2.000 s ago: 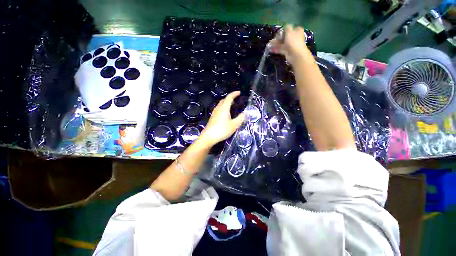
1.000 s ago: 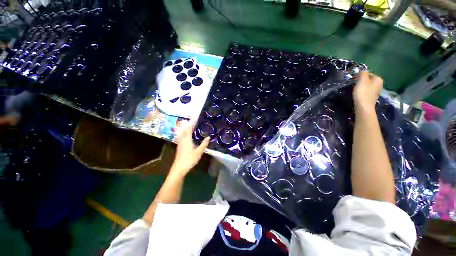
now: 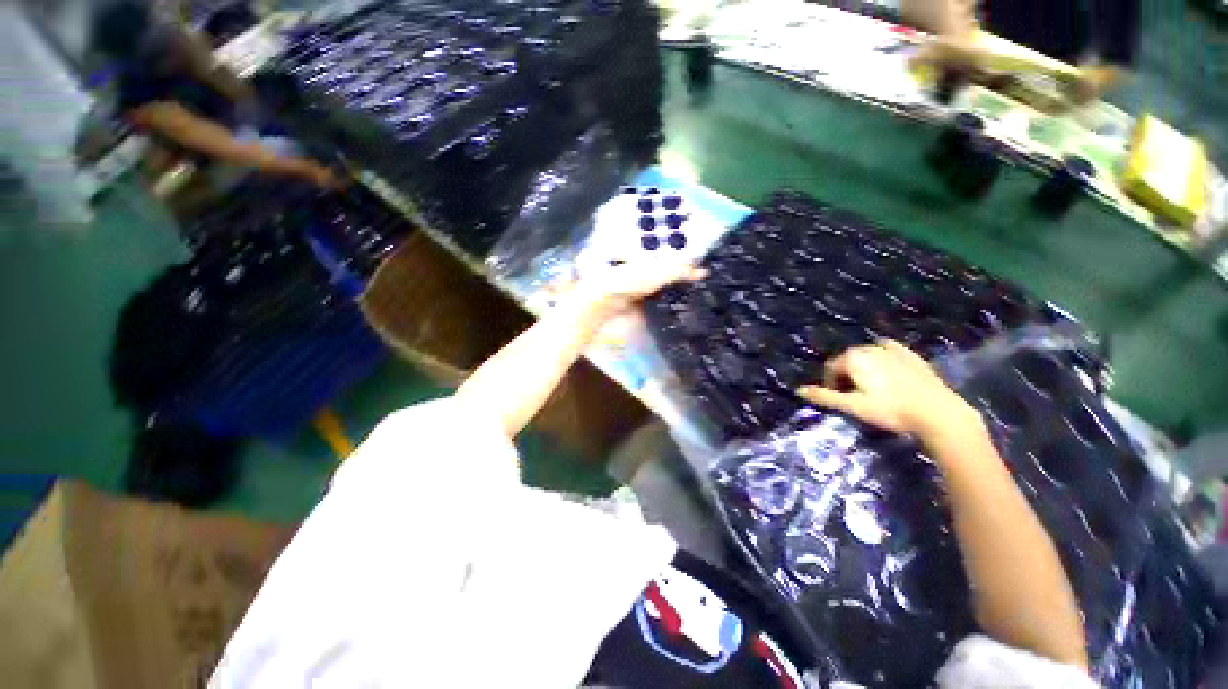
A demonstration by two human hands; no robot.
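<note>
A large black blister tray [image 3: 835,289] with rows of round pockets lies on the bench in front of me. Clear crinkled film [image 3: 835,505] covers its near right part. White backing sheets [image 3: 626,240] with round black pads lie left of the tray. My left hand [image 3: 626,289] is over the near edge of the sheets, fingers pointing to the tray; whether it grips one is unclear. My right hand [image 3: 875,386] is above the tray near the film's edge, fingers bent, with nothing visible in it.
A tall black tray stack [image 3: 471,101], partly in film, stands at the upper left. An open brown carton [image 3: 438,303] is below the bench edge; another carton [image 3: 162,586] is at lower left. Another person's arm [image 3: 229,141] shows at left. A yellow box [image 3: 1165,168] lies on the far line.
The view has swung left. My left hand has moved from the tray's near left corner to the backing sheets. My right hand has let go of the film's far edge and come down over the tray.
</note>
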